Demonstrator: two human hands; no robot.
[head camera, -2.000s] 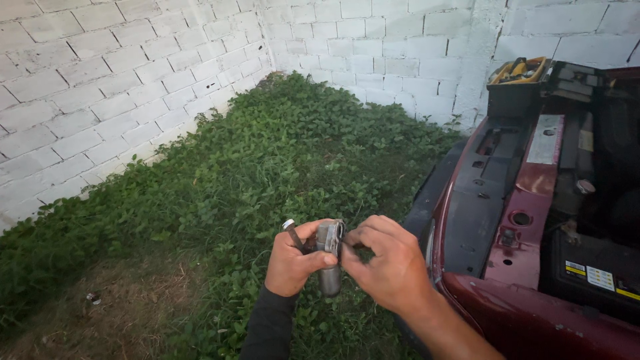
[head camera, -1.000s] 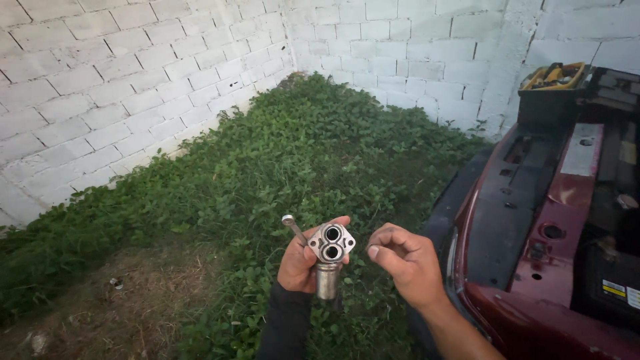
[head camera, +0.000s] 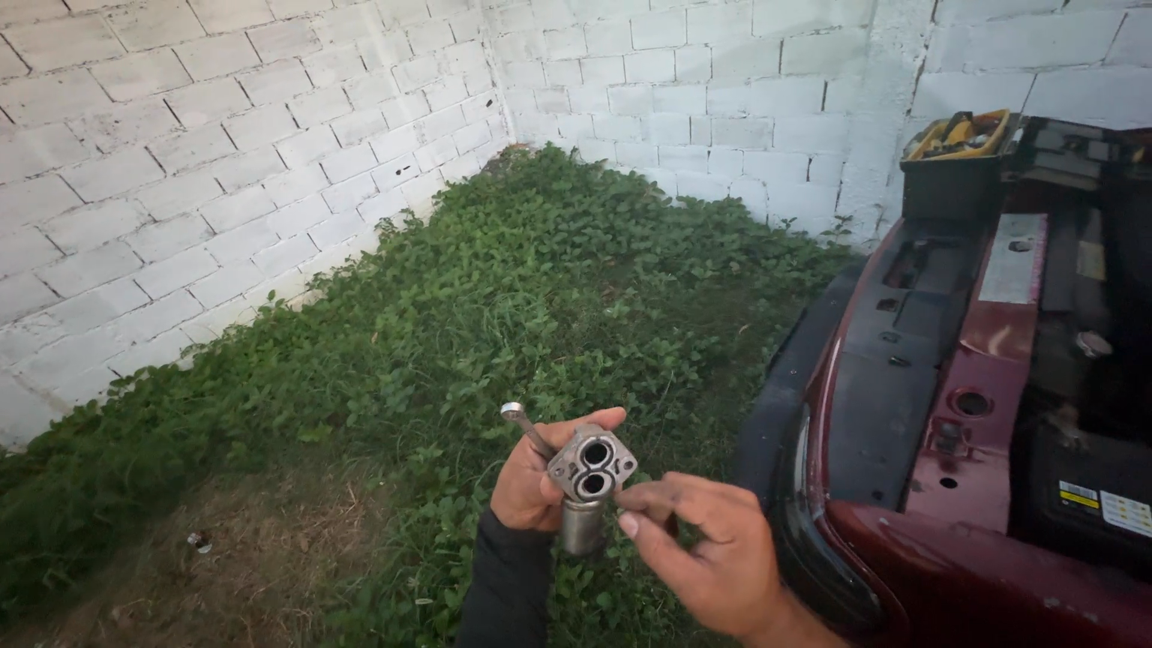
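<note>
A metal valve (head camera: 583, 490) with a flat flange, two round ports and a cylindrical body is held in my left hand (head camera: 526, 481), its ports facing me. The same hand holds a wrench (head camera: 529, 429), its ring end sticking out at the upper left. My right hand (head camera: 706, 549) is at the flange's lower right edge, thumb and forefinger close together; whether something small is between them cannot be told. A dark sleeve covers my left forearm.
At the right stands a dark red car (head camera: 972, 396) with its engine bay exposed and a battery (head camera: 1089, 486) inside. A toolbox with a yellow tray (head camera: 990, 135) rests on its far front edge. Green plants (head camera: 540, 297) cover the ground before a white block wall (head camera: 747, 99).
The valve was edge-on two seconds ago; its ported face now shows. My right hand moved away from it, then came back to the flange's edge.
</note>
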